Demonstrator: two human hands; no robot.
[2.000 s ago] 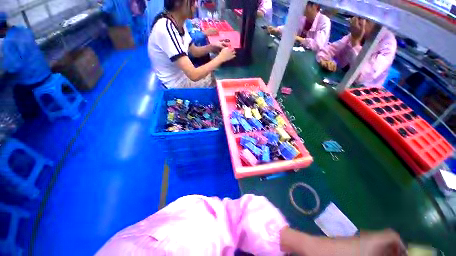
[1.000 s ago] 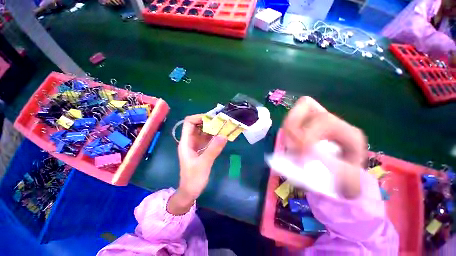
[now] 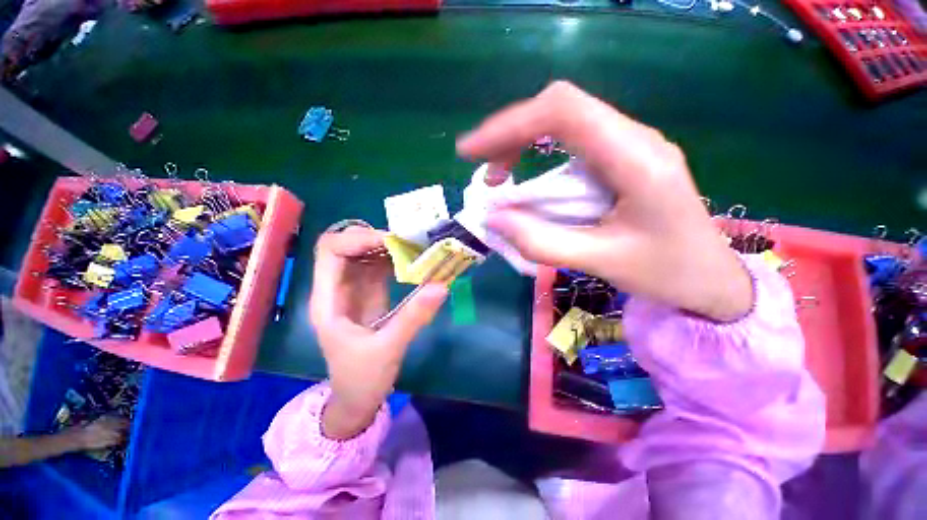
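Observation:
My left hand (image 3: 356, 305) holds the yellow binder clips (image 3: 435, 262) at the unit's near edge, thumb below and fingers at the left. The dark round unit (image 3: 453, 236) shows only as a small dark part between the clips and the cloth. My right hand (image 3: 620, 203) pinches a white crumpled cloth (image 3: 554, 195) against the unit's right side; its index finger is raised. A white paper slip (image 3: 415, 211) lies just behind the clips. A green sticker (image 3: 464, 301) lies on the table below the unit.
A clip tray (image 3: 290, 218) heaped with mixed clips is at left, another (image 3: 541, 401) at right under my forearm. A blue crate (image 3: 193, 427) is below left, with another person's hand (image 3: 100, 435) in it. A light blue clip (image 3: 316, 124) lies beyond.
My right hand has moved left with the cloth and now meets the unit. My left hand has shifted slightly left and tilted the unit. Another person's hand has appeared at the crate.

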